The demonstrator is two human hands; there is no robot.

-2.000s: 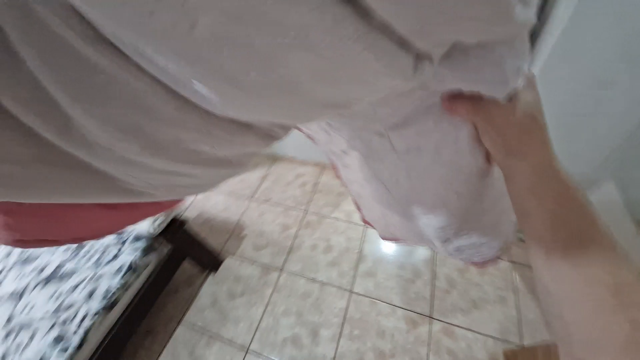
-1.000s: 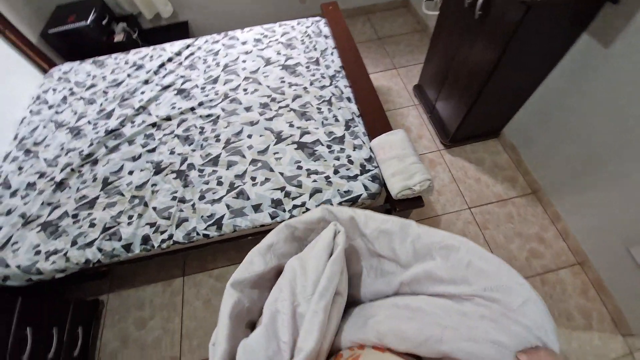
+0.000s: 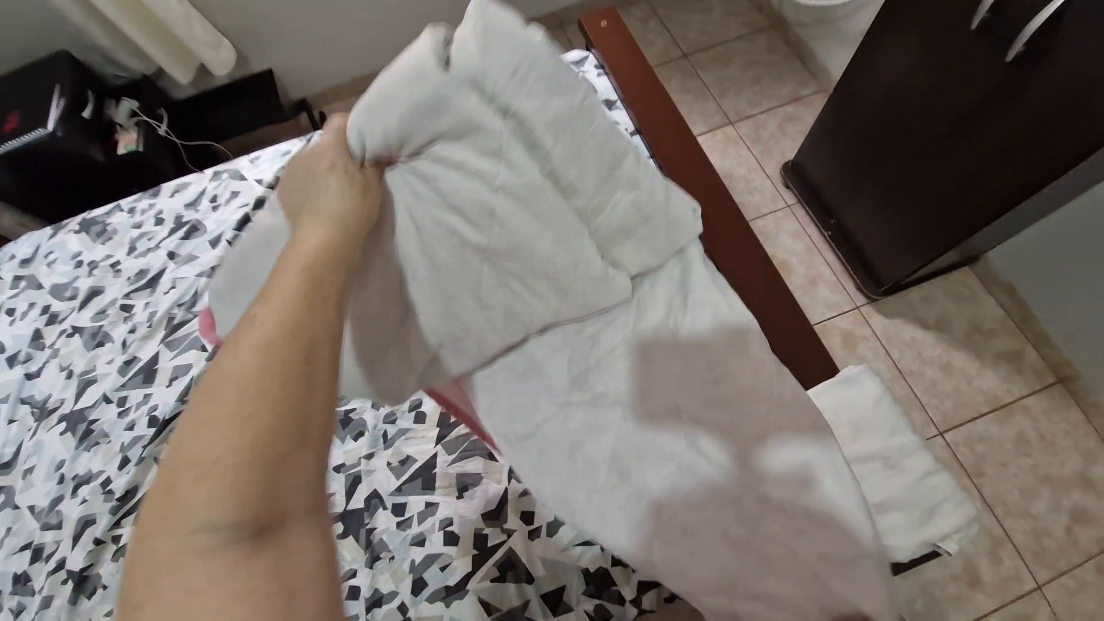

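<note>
My left hand (image 3: 332, 185), at the upper left of the view, grips the edge of a large light grey cloth (image 3: 535, 285) with some pink on its other side. The cloth hangs in folds over the bed, whose fitted sheet (image 3: 78, 345) has a black, grey and white angular pattern. Its lower part runs down to the bottom edge of the view. Only a small blurred bit of what may be my right hand (image 3: 849, 617) shows at the bottom edge; its fingers are hidden.
A folded white cloth (image 3: 897, 466) lies at the corner of the brown wooden bed frame (image 3: 716, 207). A dark wooden cabinet (image 3: 931, 138) stands on the tiled floor (image 3: 949, 354) at right. Black furniture with cables (image 3: 164, 129) and a pale curtain (image 3: 185, 34) are at the upper left.
The grey cloth, bunched low in the view one second ago, is now spread out and raised over the bed. My left hand and forearm have come into view, holding it.
</note>
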